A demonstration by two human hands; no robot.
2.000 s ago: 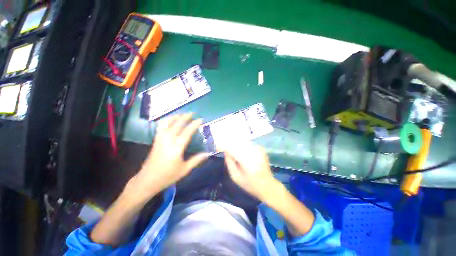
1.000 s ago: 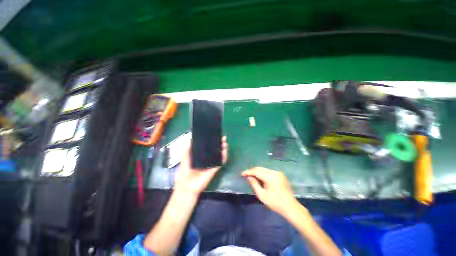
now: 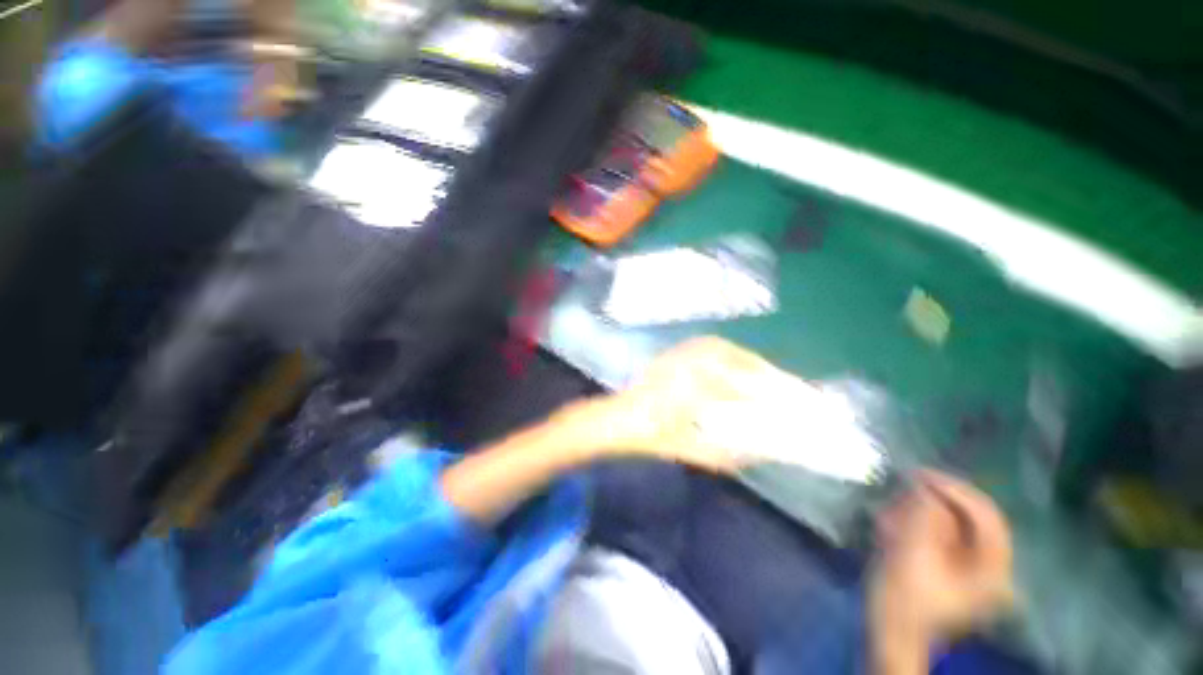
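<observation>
The view is strongly blurred. My left hand is on the left part of an opened smartphone, whose bright white inner side faces up near the bench's front edge. Its fingers seem to hold the phone, and they hide its left end. My right hand is just right of the phone with its fingers curled; whether it holds something cannot be told. A second opened smartphone lies further back on the green mat, below the multimeter.
An orange multimeter lies by the black trays, which hold several bright phones. A red probe lies near it. A small pale piece and blurred dark parts lie on the mat. Another person's blue sleeve shows upper left.
The view has swung left. The phone that my left hand held up, dark screen showing, is now low with its white inner side up. My right hand is now close to its right end.
</observation>
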